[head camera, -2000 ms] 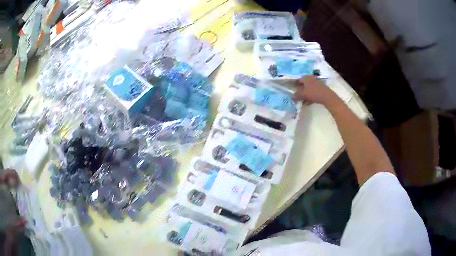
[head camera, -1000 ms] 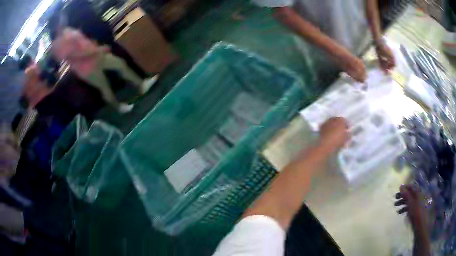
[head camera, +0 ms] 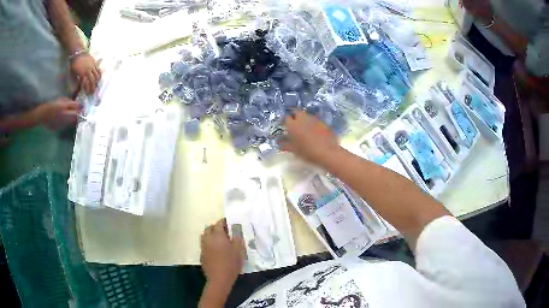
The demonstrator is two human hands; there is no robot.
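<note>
A white moulded tray (head camera: 276,225) lies at the table's near edge, with its long and round hollows showing. My left hand (head camera: 221,255) is on its left edge, thumb and fingers closed on the rim. My right hand (head camera: 304,137) reaches to the near edge of the heap of grey bagged pieces (head camera: 204,78); its fingertips are among the pieces, and I cannot tell whether it holds one. A filled tray with a white leaflet (head camera: 342,221) lies just right of the tray.
More filled trays with blue sachets (head camera: 421,155) run up the right side. Stacked empty trays (head camera: 125,165) stand at left. A blue-and-white box (head camera: 343,27) and clear polybags are behind. A person's hands (head camera: 87,72) work at left; another person is at upper right. A green basket (head camera: 36,234) is at lower left.
The view has swung from the basket back to the table. My left hand, earlier at the stacked trays, now holds a tray at the near edge. My right hand has reached to the grey heap.
</note>
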